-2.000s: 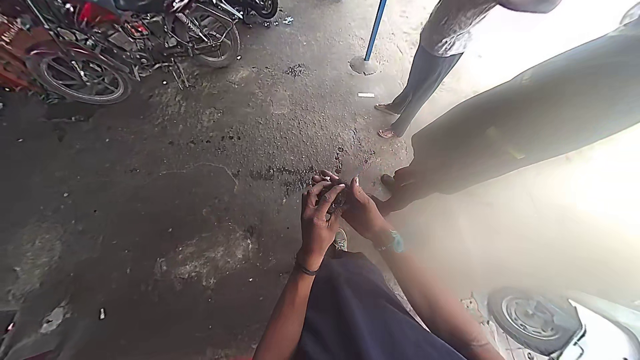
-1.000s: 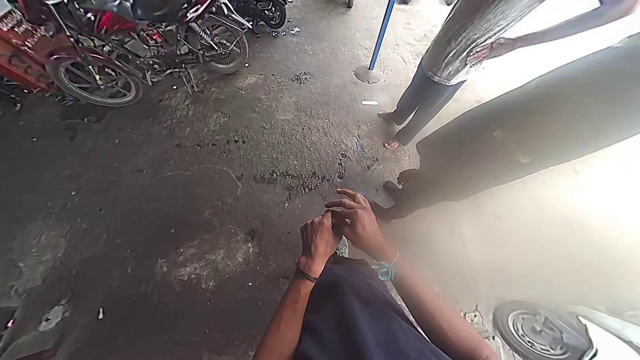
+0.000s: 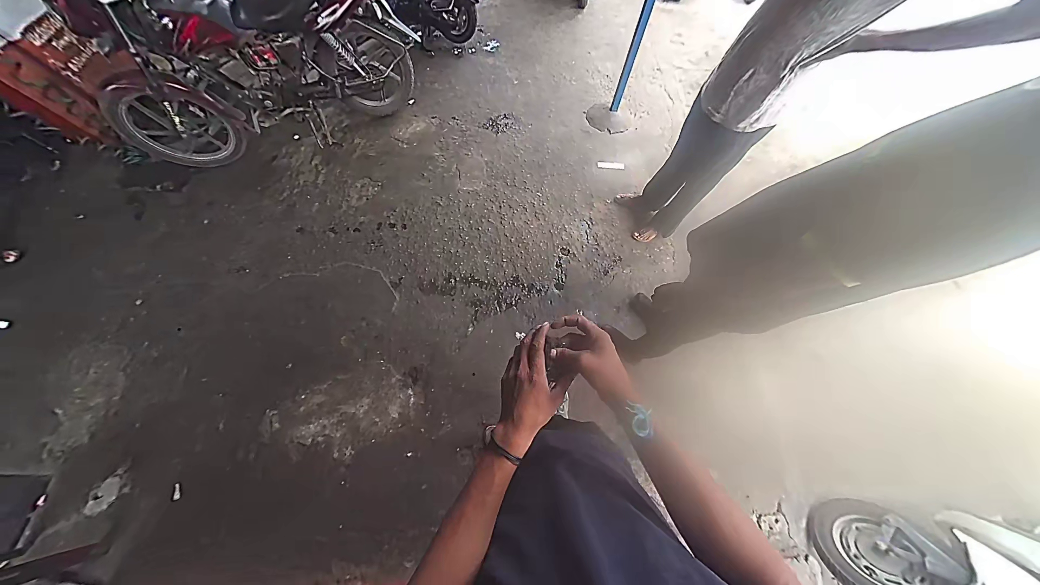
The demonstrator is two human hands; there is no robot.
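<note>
My left hand, with a dark band at the wrist, is raised in front of my dark clothing. Close against it on the right is my right hand, which wears a light blue band. The fingers of both hands are bent and meet at the tips. Something small and dark may lie between the palms, but fingers and shade hide it, so whether either hand holds a thing cannot be told.
Red motorcycles stand at the upper left. A blue pole rises from the concrete floor. Two people stand at the right, one in dark trousers, the other close by. A wheel of a white vehicle shows at the lower right.
My hands were closed together a second ago; now their fingers are more spread and arched. The farther person's hand, near the waist one second ago, no longer shows there.
</note>
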